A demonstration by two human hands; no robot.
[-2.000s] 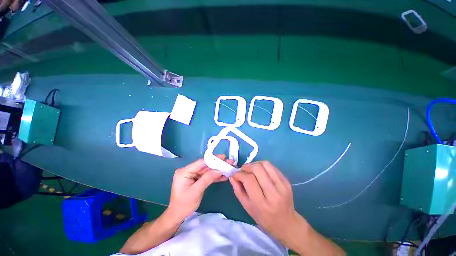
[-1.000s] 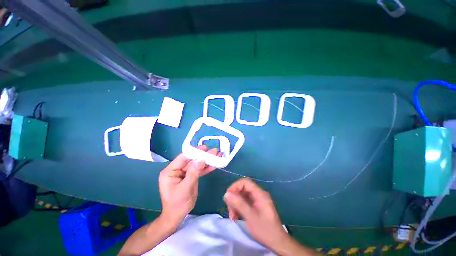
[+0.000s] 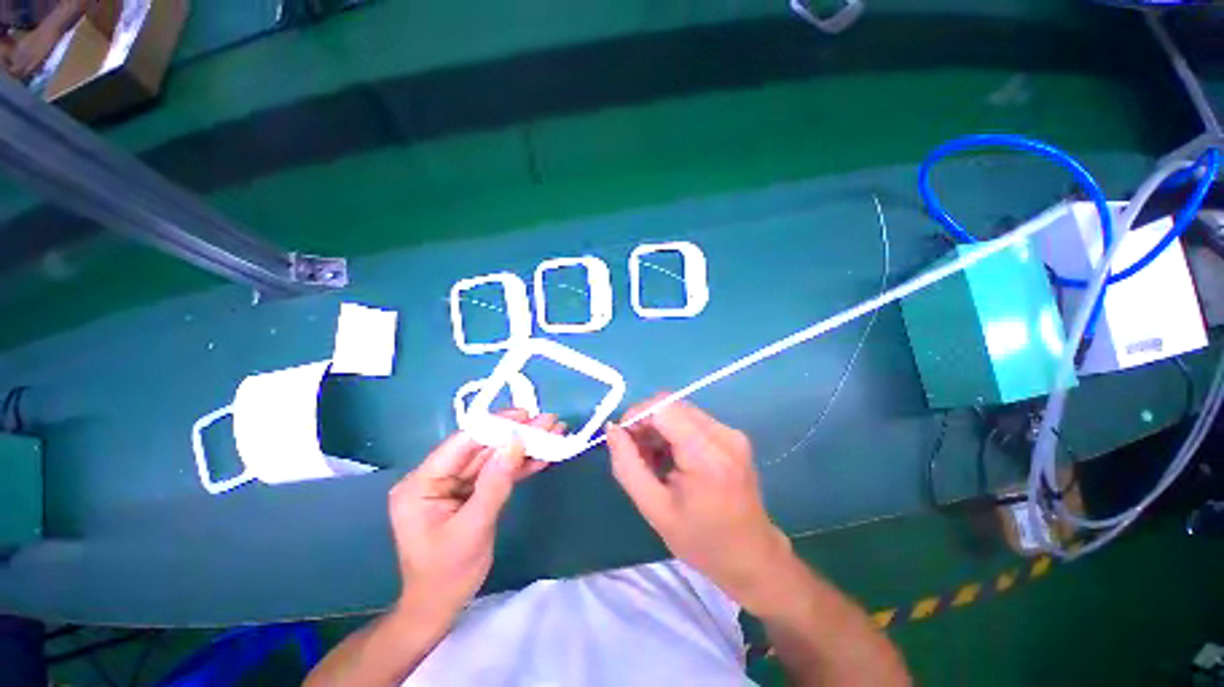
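My left hand (image 3: 450, 503) grips a white plastic frame (image 3: 591, 365) by its lower left rim, above the bench. My right hand (image 3: 705, 490) pinches a long thin white strip (image 3: 792, 338) at the frame's lower right corner. The strip runs up and right from the fingers to the teal box. Another white frame (image 3: 470, 400) lies partly hidden behind the held one. Three white frames (image 3: 486, 346) (image 3: 573, 326) (image 3: 669, 313) lie in a row beyond, with fine lines across their openings.
At left a curled white sheet (image 3: 279, 423) overlaps a frame (image 3: 212, 454), beside a small square sheet (image 3: 365, 340). A metal post (image 3: 161, 201) stands back left. The teal box (image 3: 987, 329) with blue hose (image 3: 940, 168) is at right. A loose thin strand (image 3: 879, 269) lies before it.
The view has shifted right. My right hand, empty one second ago, now pinches the strip at the held frame. The strip now stretches out to the right. My left hand still holds the frame.
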